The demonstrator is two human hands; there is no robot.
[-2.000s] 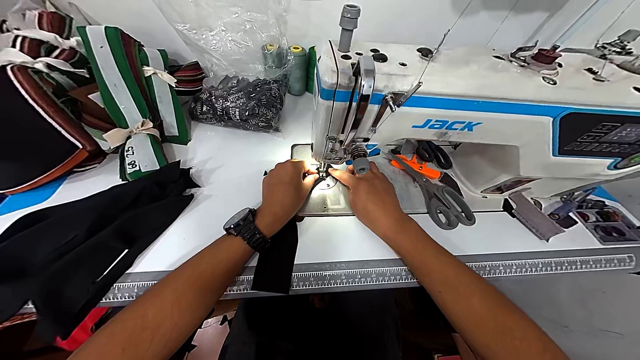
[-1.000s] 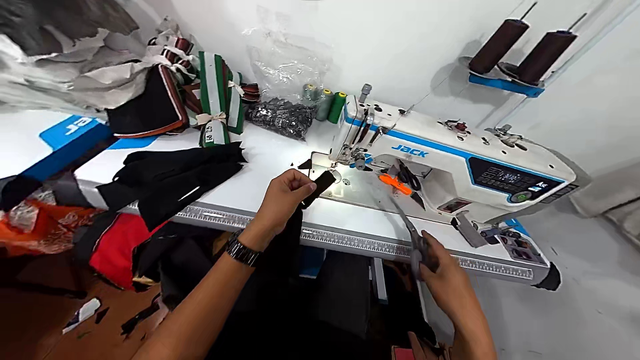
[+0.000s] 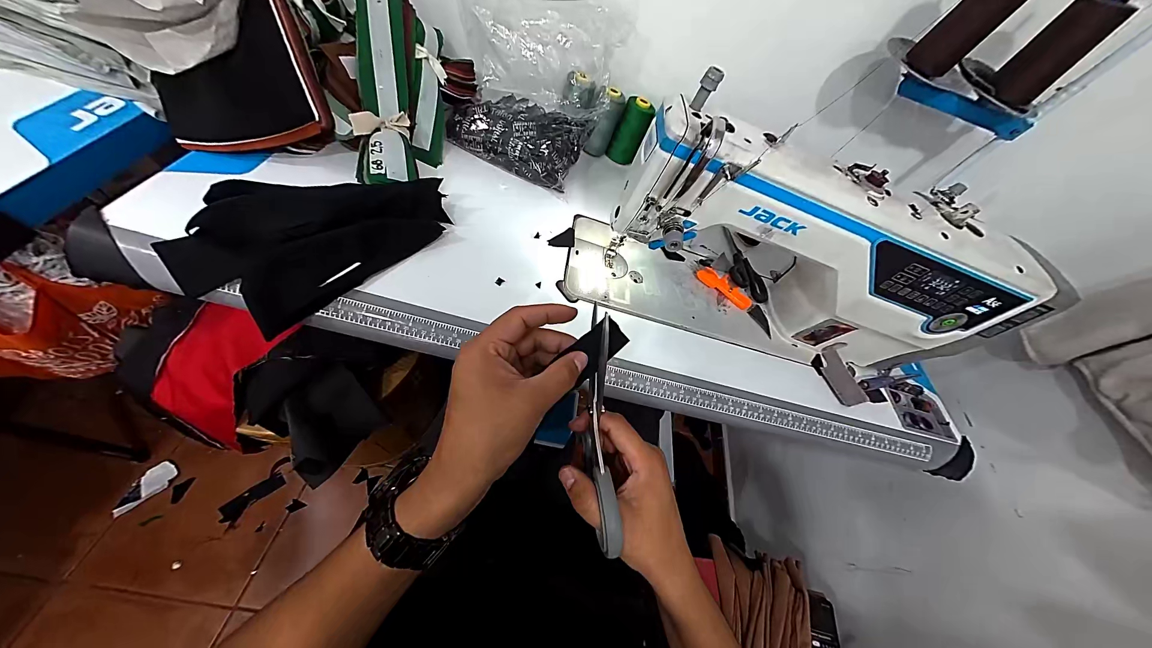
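Over the front edge of the sewing table, my left hand [image 3: 508, 391] pinches a black fabric piece [image 3: 610, 340] between thumb and fingers. My right hand [image 3: 634, 495] grips the grey-handled scissors [image 3: 603, 468], blades pointing up and away, crossing the fabric at its end. Whether the blades are fully closed is hard to tell. Behind the hands stands a white and blue Jack sewing machine [image 3: 783, 225], its lit needle plate [image 3: 607, 261] bare of fabric. Black fabric pieces [image 3: 315, 234] lie on the table at the left.
An orange-handled cutter [image 3: 724, 286] and black snips [image 3: 747, 270] lie under the machine arm. Thread cones [image 3: 630, 130], a bag of labels [image 3: 522, 135] and tied striped bundles [image 3: 387, 90] stand behind. A ruler strip [image 3: 720, 405] runs along the table's front edge. Fabric scraps [image 3: 252, 495] litter the floor.
Both hands were at the needle two seconds ago, with the scissors lying beneath the machine arm. My right hand has since picked up the scissors and brought them to the fabric in my left hand.
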